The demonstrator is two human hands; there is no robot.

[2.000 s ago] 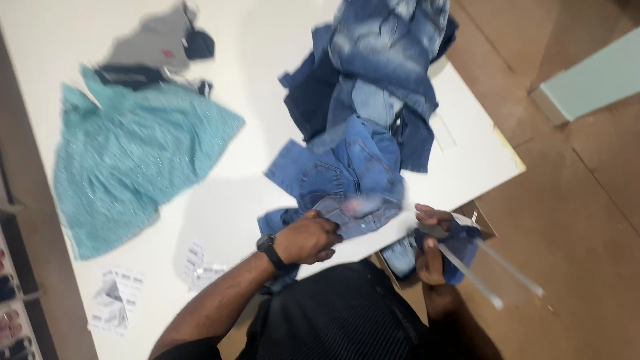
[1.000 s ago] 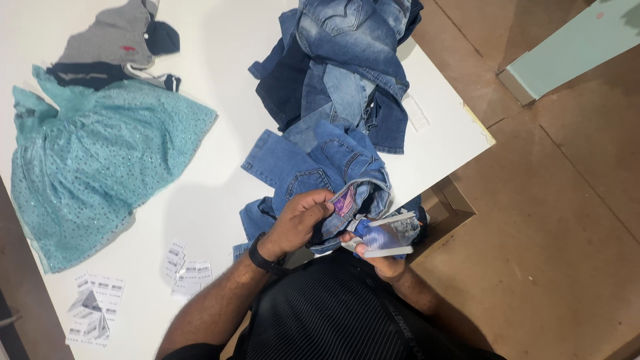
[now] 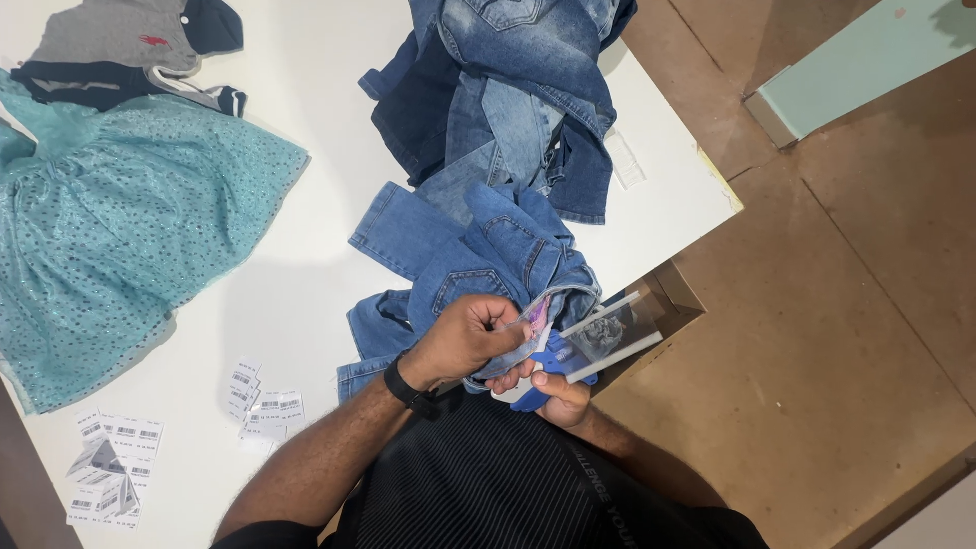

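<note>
My left hand [image 3: 469,339], with a black band on its wrist, grips the waistband of a pair of blue jeans [image 3: 450,244] near a pink-purple label [image 3: 537,316]. Just right of it, my right hand [image 3: 564,400] holds a blue and white tagging gun [image 3: 545,362] against the waistband. A clear sheet of plastic fasteners [image 3: 610,335] with white edge strips sticks out from the gun. The gun's needle tip is hidden by the denim and fingers. The jeans lie partly on the white table [image 3: 305,305], and their waist reaches its near edge.
More jeans [image 3: 526,76] are heaped farther back. At left lie a turquoise glittery dress [image 3: 137,229] and a grey and navy garment [image 3: 114,34]. Printed barcode labels [image 3: 114,465] rest near the front edge. An open cardboard box [image 3: 675,297] stands below the table's right side.
Two seconds ago my right hand held the tagging gun apart, right of the jeans; it has moved left to the waistband. My left hand still grips the jeans.
</note>
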